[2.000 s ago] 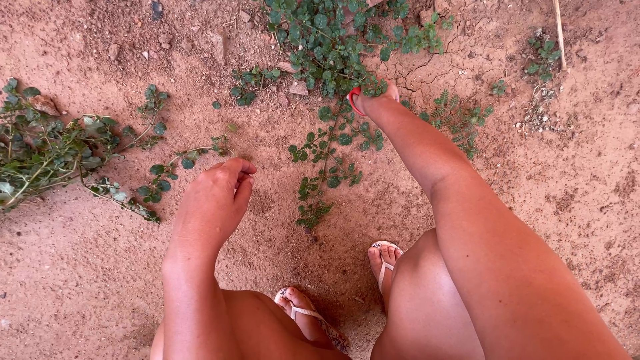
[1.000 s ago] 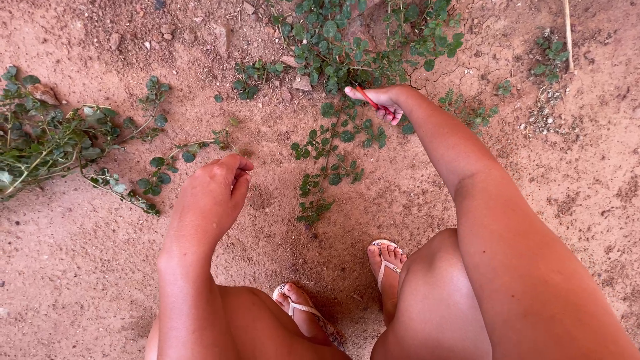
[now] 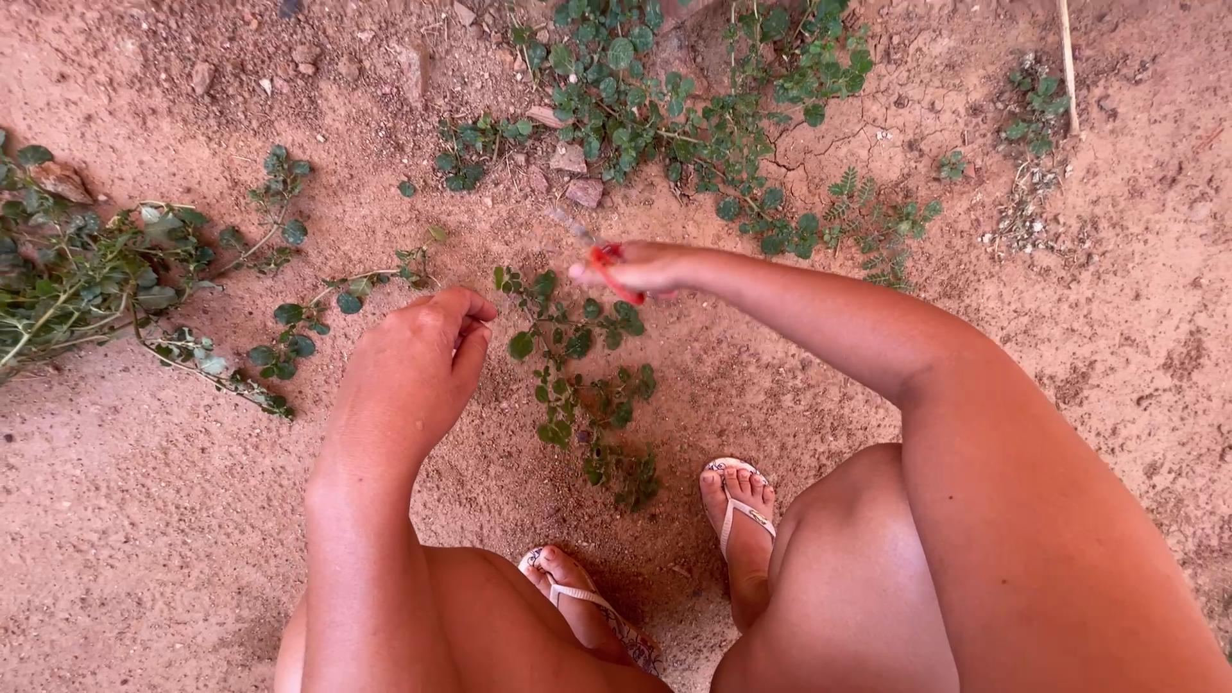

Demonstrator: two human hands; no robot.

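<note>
My right hand (image 3: pixel 640 268) grips red-handled scissors (image 3: pixel 614 276), whose blurred blades point up and left over bare soil. Just below it lies a leafy green stem (image 3: pixel 577 385) that trails down toward my feet. A larger green creeping plant (image 3: pixel 626 106) spreads above the hand. My left hand (image 3: pixel 409 361) hovers palm down to the left of the stem, fingers curled and thumb close to the index finger; whether something thin is between them cannot be seen. A thin sprig (image 3: pixel 356 284) lies just beyond its knuckles.
A heap of green stems (image 3: pixel 87 274) lies at the left edge, beside a brown stone (image 3: pixel 62 181). Small stones (image 3: pixel 584 192) sit below the large plant. A dry stick (image 3: pixel 1068 67) and a small plant (image 3: pixel 1038 111) are at upper right. My feet in flip-flops (image 3: pixel 746 510) stand at the bottom.
My right hand has moved down and left, away from the large plant, with the red-handled scissors. The trailing stem now lies lower and apart from that plant. My left hand has hardly moved.
</note>
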